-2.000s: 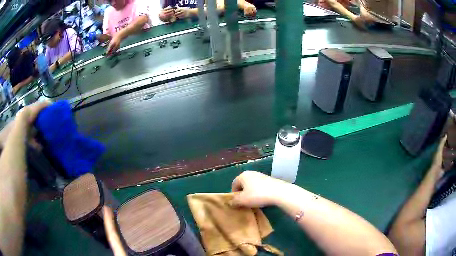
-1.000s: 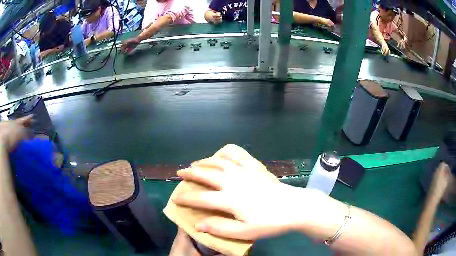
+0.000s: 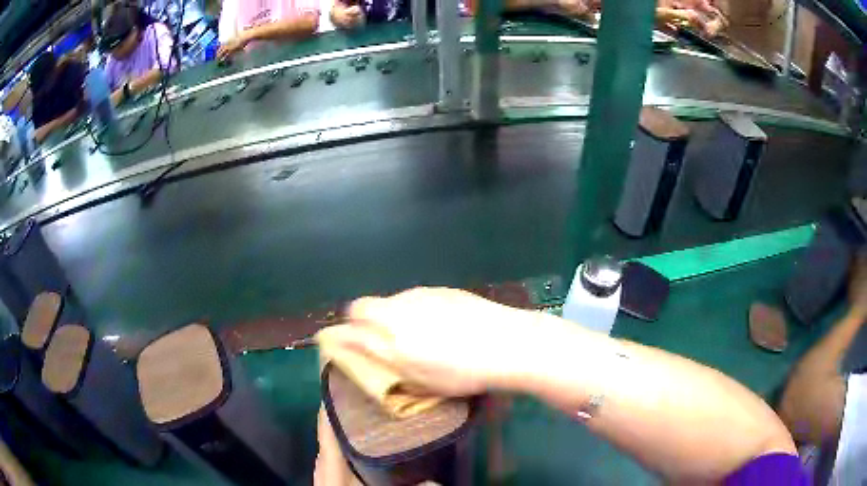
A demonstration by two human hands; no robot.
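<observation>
A grey speaker with a wood-grain top stands upright at the bottom centre. My right hand holds a folded tan-yellow cloth against the back left of its top and is slightly blurred. My left hand is on the speaker's left side, low in the picture, mostly hidden behind the speaker and cut off by the lower edge. A second speaker stands just to the left, wood top up.
A white bottle with a metal top and a flat black pad lie beyond my right forearm. A small brown piece lies further right. Two speakers stand on the belt behind a green post. More speakers stand far left. A neighbour's arm is at right.
My right hand has moved the cloth from covering the speaker's top to its back left part, baring the front wood grain. The neighbour's blue cloth at left has left the view.
</observation>
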